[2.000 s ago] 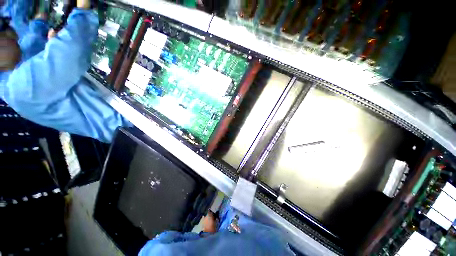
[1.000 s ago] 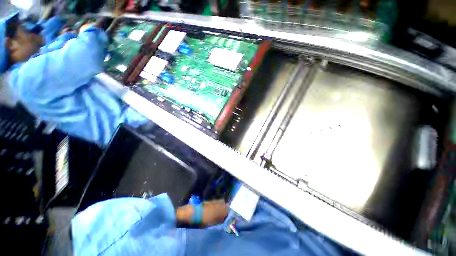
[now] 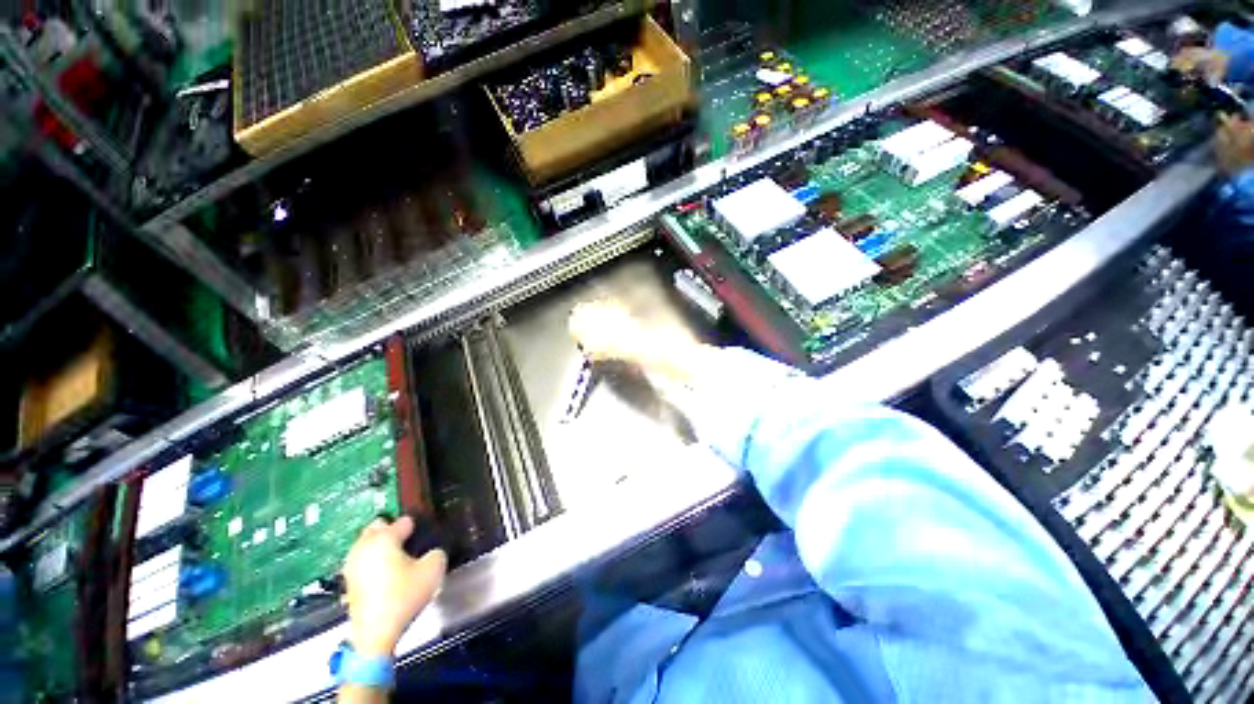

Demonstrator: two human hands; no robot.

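A green circuit board (image 3: 296,502) in a dark carrier with a reddish-brown side bar (image 3: 407,447) lies at the left. My left hand (image 3: 389,585), with a blue wrist strap, is at the carrier's front right corner, fingers bent over its edge; whether it grips is unclear. My right hand (image 3: 619,337) reaches over the bright metal surface (image 3: 660,461) between two carriers. It is overexposed, its fingers near a thin dark strip (image 3: 578,388); whether it holds anything cannot be told. A second board (image 3: 901,213) with white heatsinks (image 3: 821,264) lies at the right.
Metal conveyor rails (image 3: 949,330) run along the line. A black tray (image 3: 1100,413) with rows of silver pieces is at the right. Behind are an open cardboard box (image 3: 605,121) of black parts, a grid tray (image 3: 323,62) and clear trays (image 3: 399,282). Another person's hands (image 3: 1210,83) are far right.
The view has swung to the right, bringing in the board with heatsinks, the silver-piece tray and the parts boxes. My right arm now stretches over the gap, and my left hand is at the left carrier.
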